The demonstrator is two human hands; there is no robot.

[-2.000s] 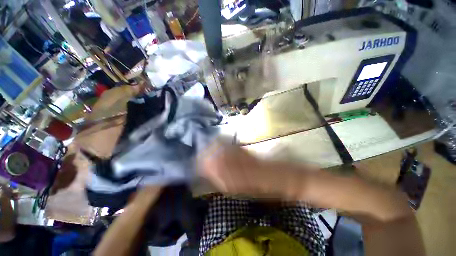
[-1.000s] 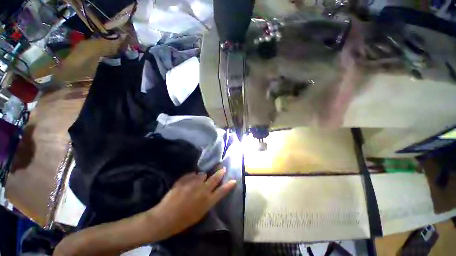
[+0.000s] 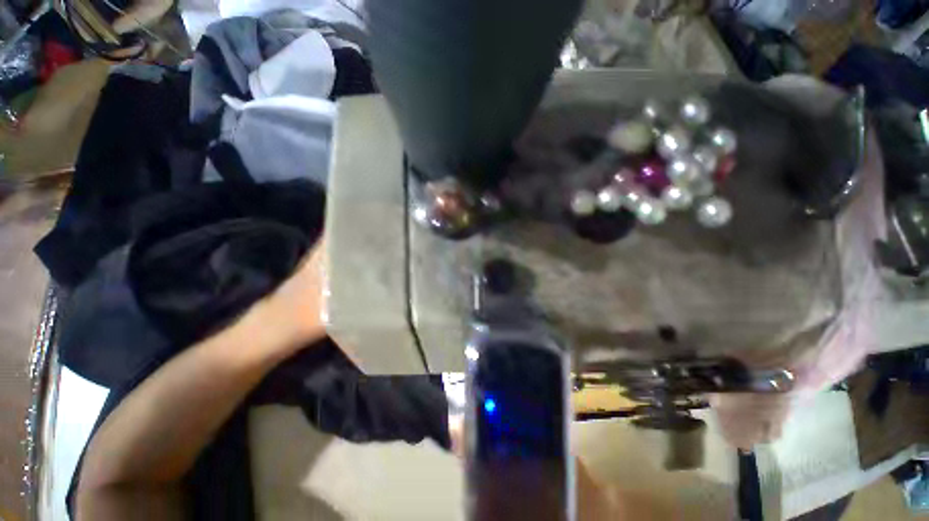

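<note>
The black garment (image 3: pixel 122 173) lies bunched left of the sewing machine head (image 3: pixel 632 295), with grey panels (image 3: pixel 280 137) at its upper part. My left forearm comes up from the bottom left over the black cloth. My left hand is hidden behind the machine head. The take-up lever guard (image 3: pixel 520 427) looms at the front and hides the needle area. A blurred skin-toned patch shows right of the guard at the bottom edge; I cannot tell whether it is my right hand.
A pearl bead cluster (image 3: pixel 677 168) sits on the head beside a tall dark green-grey holder (image 3: pixel 469 71). Pink cloth (image 3: pixel 856 265) hangs at the head's right. Thread tension parts (image 3: pixel 667 392) stick out in front. A brown board (image 3: pixel 25 244) lies at the far left.
My view has moved in close over the machine head, which now covers my left hand. The garment appears further left, and my left forearm still lies across it.
</note>
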